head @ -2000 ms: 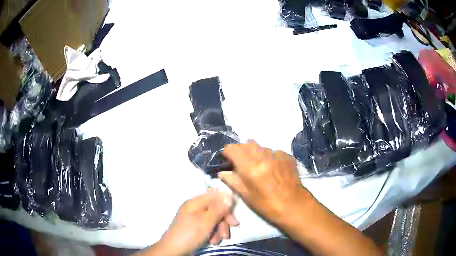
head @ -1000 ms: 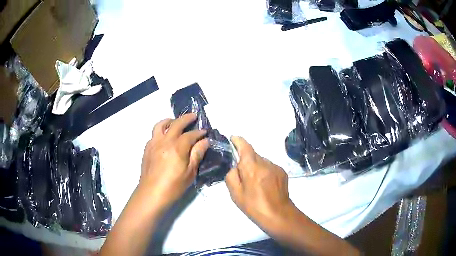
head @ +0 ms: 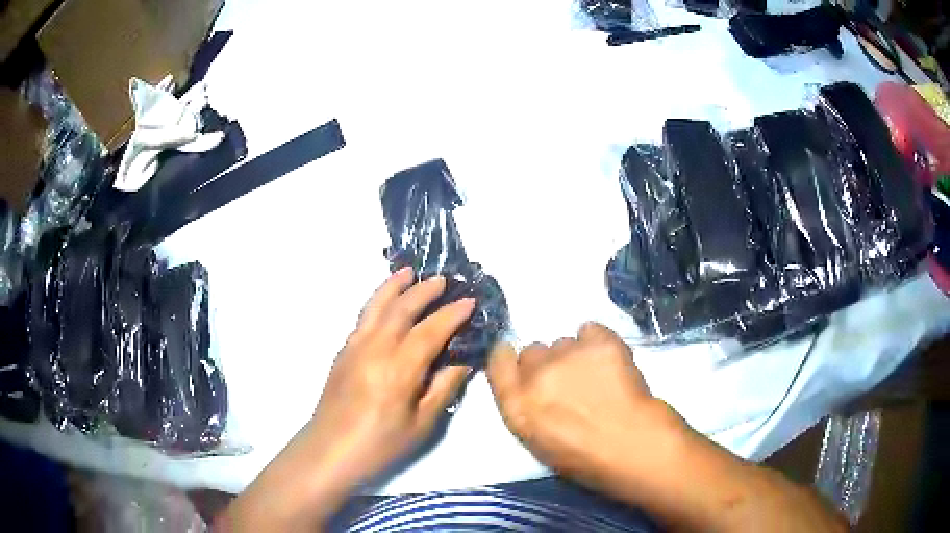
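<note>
A folded black strap bundle (head: 422, 213) lies in a clear polybag in the middle of the white table, its far end pointing away from me. The film shines along the bundle. My left hand (head: 401, 349) lies over the near part of the bundle, fingers spread and pressing on it. My right hand (head: 568, 385) is at the near right corner, fingers closed with the fingertips at the edge of the film (head: 502, 338). What the right fingertips pinch is mostly hidden, but film shows beside them.
Bagged strap packs stand in rows at left (head: 120, 349) and right (head: 771, 219). A flat strap piece (head: 266, 172) and white glove (head: 161, 130) lie by a cardboard box (head: 125, 62). A thin black strip (head: 654, 35), loose black bundle (head: 786, 34) and pink bag (head: 908, 123) are far right.
The film now covers the far part of the bundle. My left hand came onto the bundle and then slid nearer me. My right hand moved from on top of the bundle to its near right corner.
</note>
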